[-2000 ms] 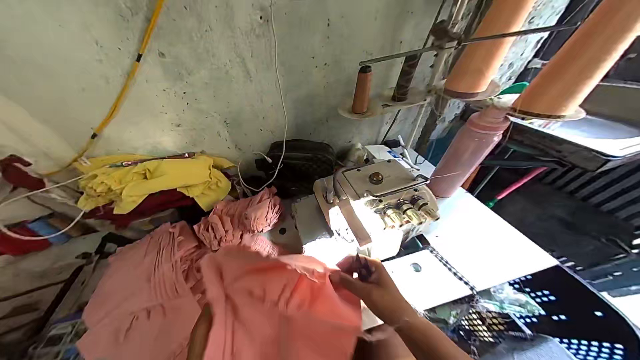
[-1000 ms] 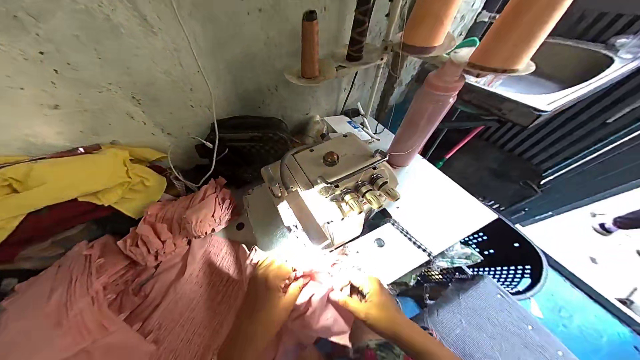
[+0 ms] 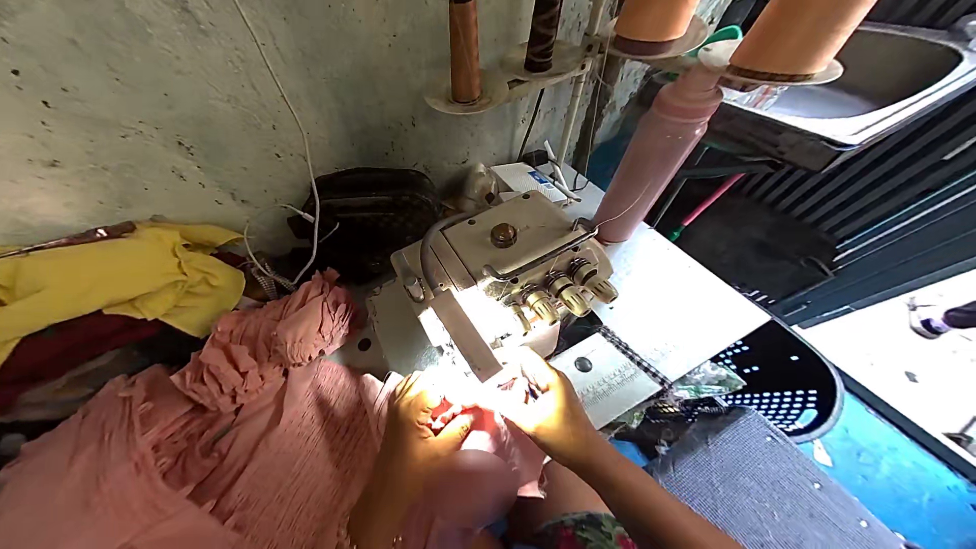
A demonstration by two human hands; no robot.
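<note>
An overlock sewing machine (image 3: 503,259) stands on a white table, its lamp glaring over the needle area. Directly in front of the presser area, my left hand (image 3: 427,419) grips pink crinkled fabric (image 3: 305,450), thumb on top. My right hand (image 3: 545,404) pinches the same cloth at the right, close to the machine's front; glare hides its fingertips in part. The fabric spreads left from my hands, with a gathered bunch (image 3: 316,320) beside the machine bed. Whether the cloth lies under the presser foot cannot be told.
Thread cones (image 3: 801,34) on a stand and a pink bottle (image 3: 659,152) rise behind the machine. Yellow cloth (image 3: 122,274) and a black bag (image 3: 374,213) lie along the wall. A black perforated basket (image 3: 785,381) is at the right, near a metal sink (image 3: 877,84). A person's foot (image 3: 938,320) shows far right.
Two seconds ago the pink cloth was held up in front of the machine; now it is down by the needle area with both hands on it. The view has turned toward the right.
</note>
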